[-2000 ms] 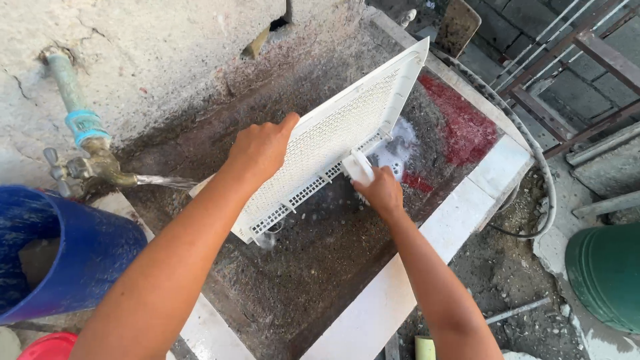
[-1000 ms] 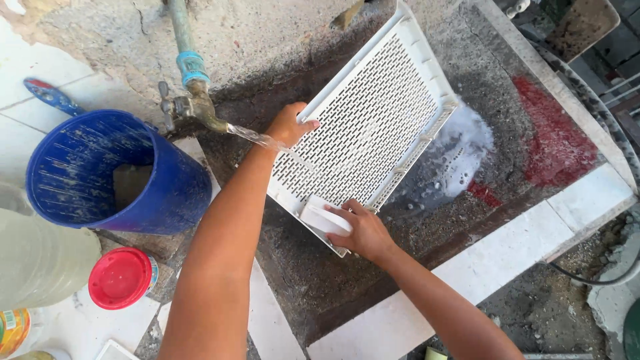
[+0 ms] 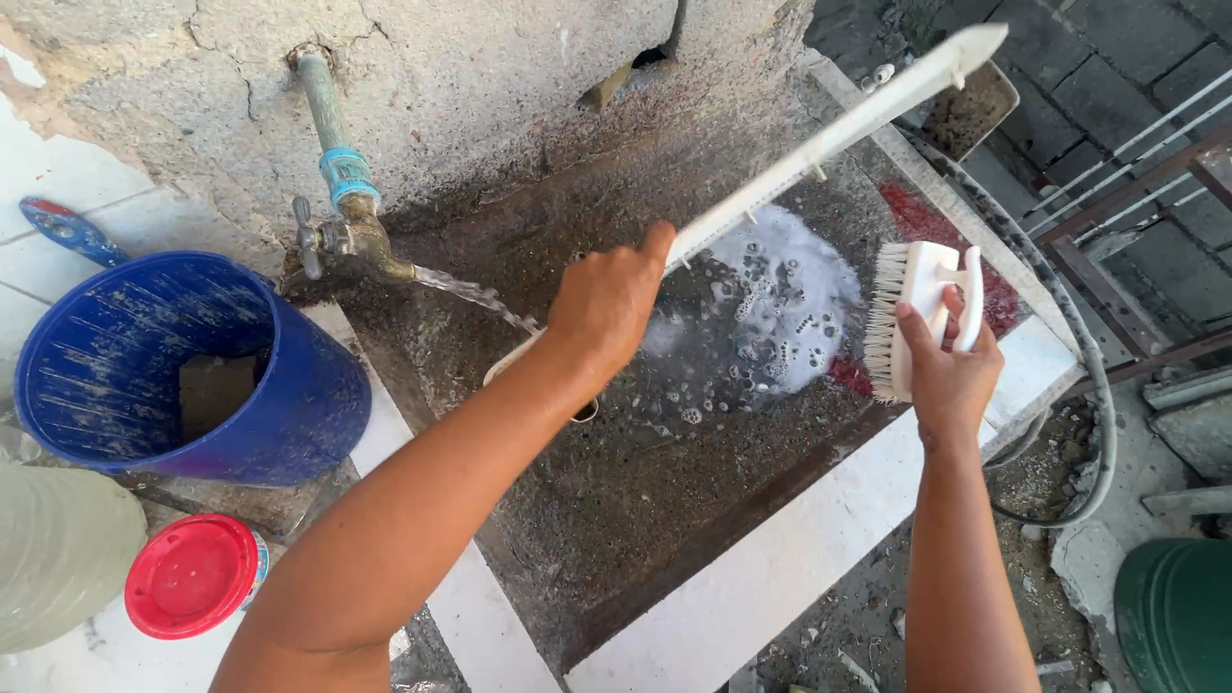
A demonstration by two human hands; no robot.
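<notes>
My left hand (image 3: 611,303) grips a white perforated plastic panel (image 3: 828,140), now seen nearly edge-on and slanting up to the right over a rough concrete basin (image 3: 577,520). At the right side of the basin my right hand (image 3: 953,361) holds a white scrub brush (image 3: 919,318) by its handle, with the bristles facing left, apart from the panel. Water runs from a brass tap (image 3: 361,236) toward the near end of the panel, partly hidden behind my left forearm. Soapy foam (image 3: 789,298) lies on the basin floor between my hands.
Left of the basin stand a blue bucket (image 3: 318,395), a tub with a red lid (image 3: 188,577) and a cloudy container (image 3: 63,558). A rough wall (image 3: 481,87) backs the basin. A hose (image 3: 1097,423) curves past its right corner, and a green container (image 3: 1179,606) stands at lower right.
The panel has turned from its broad perforated face to nearly edge-on. My right hand has moved the brush off the panel and out to the right.
</notes>
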